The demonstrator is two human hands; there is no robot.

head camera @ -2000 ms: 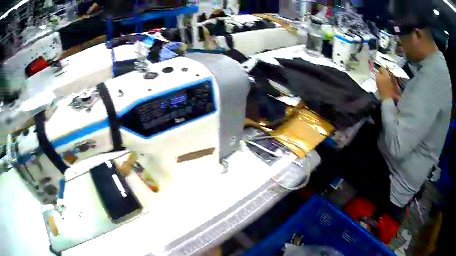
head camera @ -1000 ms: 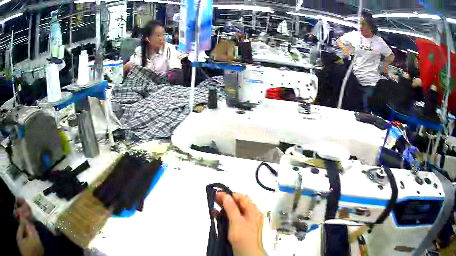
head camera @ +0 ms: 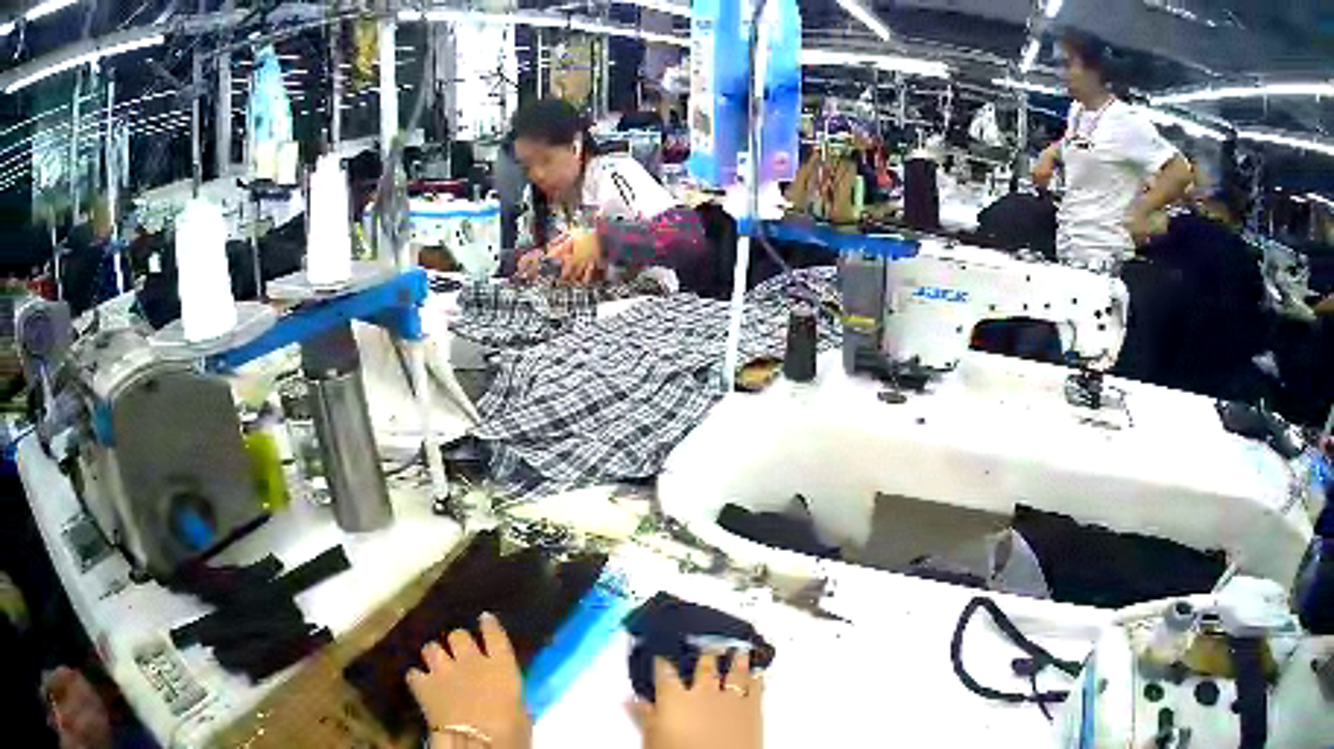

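Observation:
My left hand lies palm down, fingers spread, on the pile of black fabric strips. The pile rests on a blue sheet and a brown cardboard sheet. My right hand is at the bottom centre, its fingers on a small folded black fabric piece with a greyish patch. The piece lies just right of the blue sheet. Both wrists are cut off by the lower edge.
A grey-green machine and a short black strip pile are on the left. A steel flask stands behind. The sewing machine is at lower right. Checked cloth covers the far table; a person sits behind it, another stands right.
The view has swung left. My right hand, which held a dangling black strip, is now lower by the pile with a bunched black piece. My left hand has come into view on the strips.

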